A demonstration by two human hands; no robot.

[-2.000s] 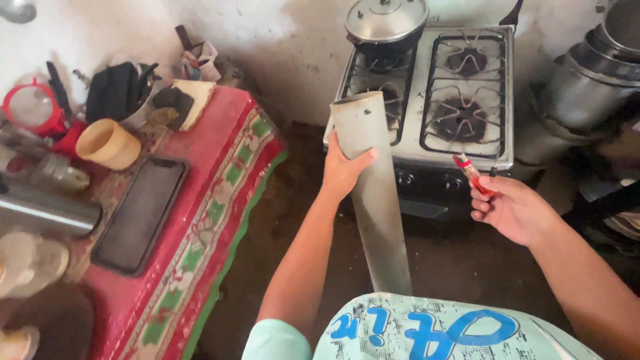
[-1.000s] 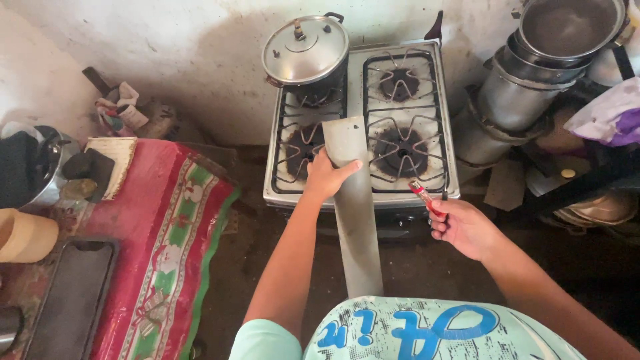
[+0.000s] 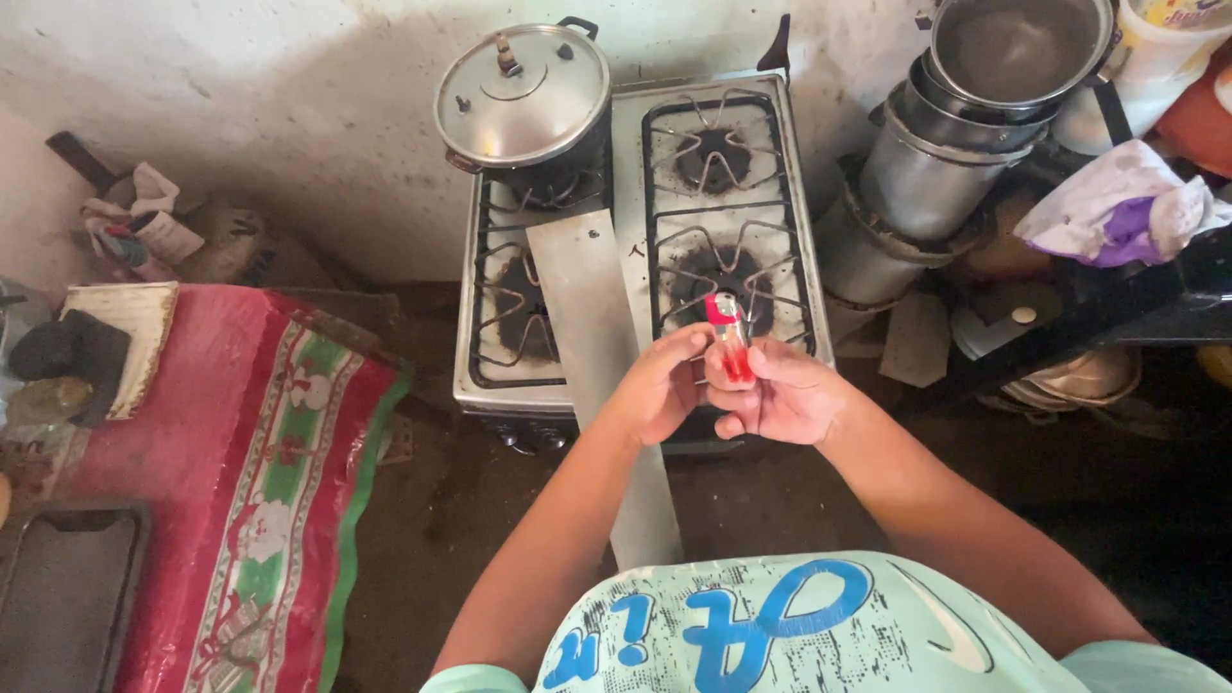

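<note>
My right hand [image 3: 780,390] holds a red translucent cigarette lighter [image 3: 731,342] upright over the front right burner [image 3: 724,279] of the gas stove. Close beside it, my left hand [image 3: 669,385] has its fingertips near the lighter's side; whether they touch it is unclear. A long flat grey board [image 3: 592,308] leans with its top end on the stove and runs down past my left forearm, which partly covers it. No flame shows. A lidded metal pressure cooker [image 3: 525,101] sits on the back left burner.
Stacked metal pots [image 3: 929,178] stand right of the stove, near a dark shelf [image 3: 1059,346] with a white and purple cloth [image 3: 1116,212]. On the left is a table with a red and green festive tablecloth [image 3: 192,423], holding a dark tray [image 3: 72,597] and a dark cloth [image 3: 72,356].
My left hand has let go of the grey board, which it held before, and moved right beside the lighter. My right hand has brought the lighter in toward it. The view has shifted toward the stove.
</note>
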